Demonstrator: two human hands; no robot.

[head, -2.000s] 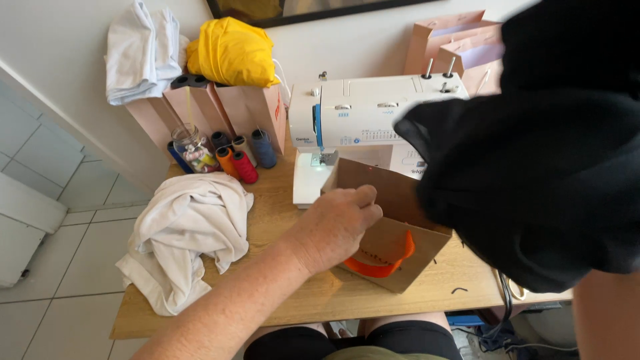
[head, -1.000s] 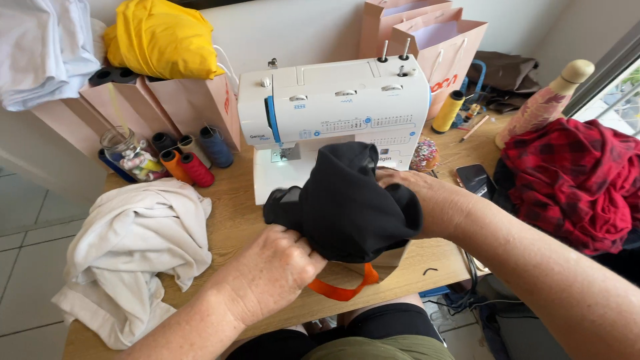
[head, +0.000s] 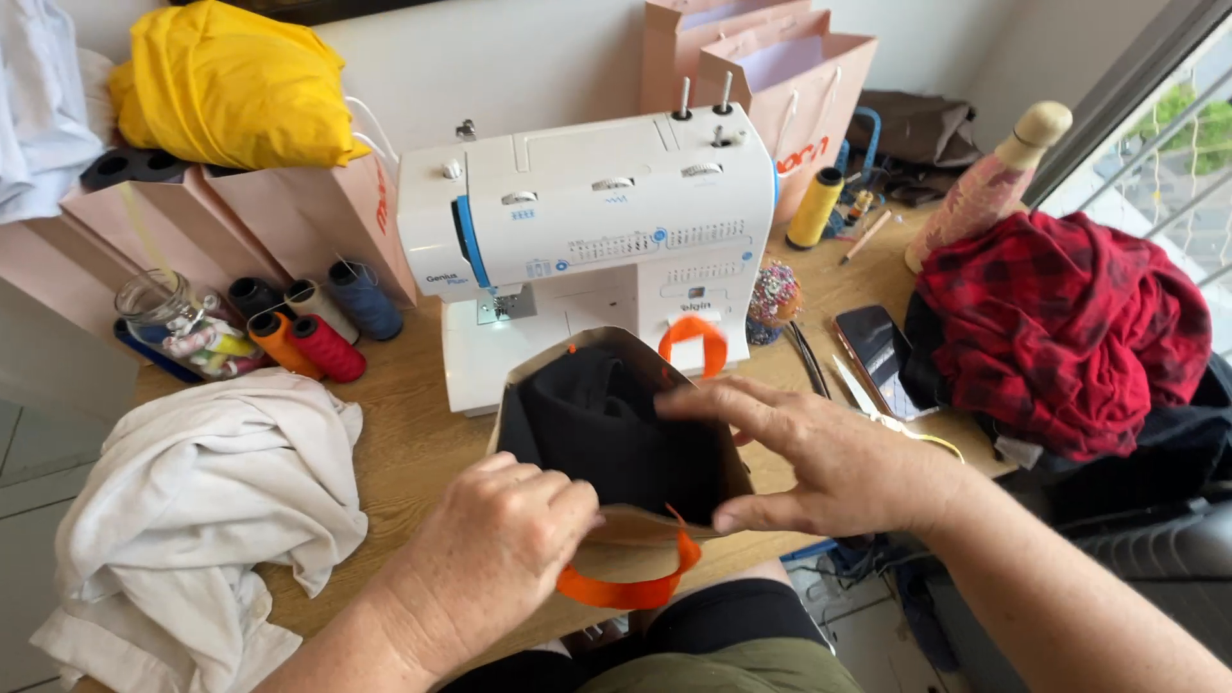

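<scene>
A brown paper bag with orange ribbon handles stands at the table's front edge, before a white sewing machine. Black fabric lies bunched inside it. My left hand grips the bag's near left rim, its fingers curled over the edge. At the right rim is my right hand, fingers spread and slightly blurred, the fingertips over the black fabric and the thumb by the near corner. It grips nothing that I can see.
White cloth lies left, below thread spools and a glass jar. Right are scissors, a phone, a pincushion and red-black checked fabric. Pink paper bags stand behind; yellow fabric tops others at left.
The black fabric, held up at the right two seconds ago and over the bag one second ago, is now down inside it. My right hand has come off the fabric's bulk to the bag's right rim.
</scene>
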